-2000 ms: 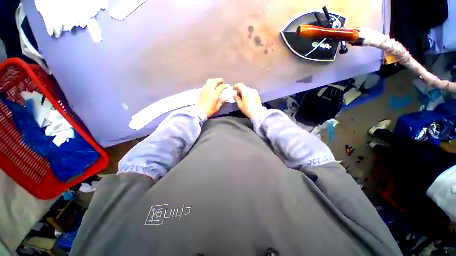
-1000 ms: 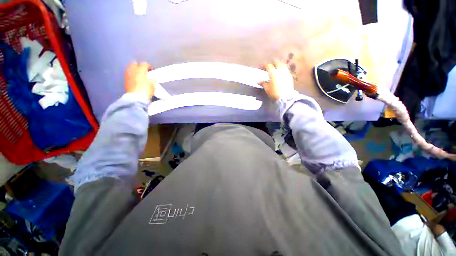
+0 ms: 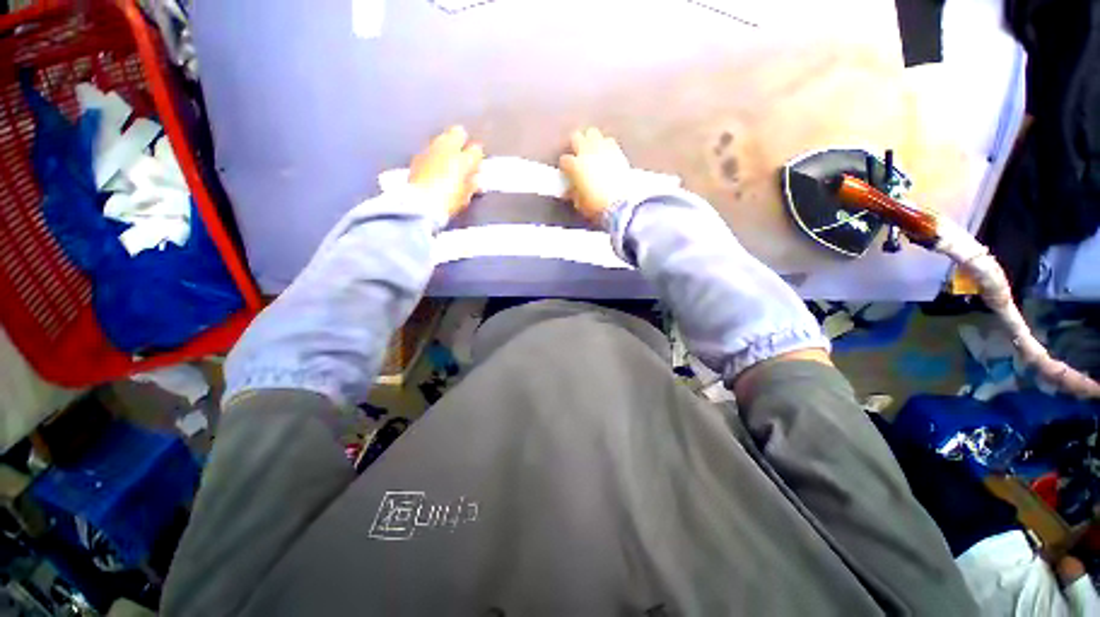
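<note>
Two white curved strips lie side by side on the pale lavender-grey table near its front edge. My left hand (image 3: 449,172) lies across the far strip (image 3: 522,177), left of its middle. My right hand (image 3: 595,172) lies across the same strip, right of its middle. The fingers are slightly apart and reach past the strip's far edge; no grip shows. The near strip (image 3: 531,245) lies closer to me, its ends partly hidden by my sleeves. The steam iron (image 3: 828,212), with an orange-brown handle, stands at the right.
A pale hose (image 3: 992,283) runs from the iron to the right. A red basket (image 3: 169,103) with a blue liner and white pieces is at the left. A black piece (image 3: 919,33) lies at the table's far right. A person's white-clothed part (image 3: 1019,579) shows at bottom right.
My hands have moved inward from near the far strip's ends towards its middle. The view has shifted slightly, so the table and iron appear further right. The iron still stands at the right.
</note>
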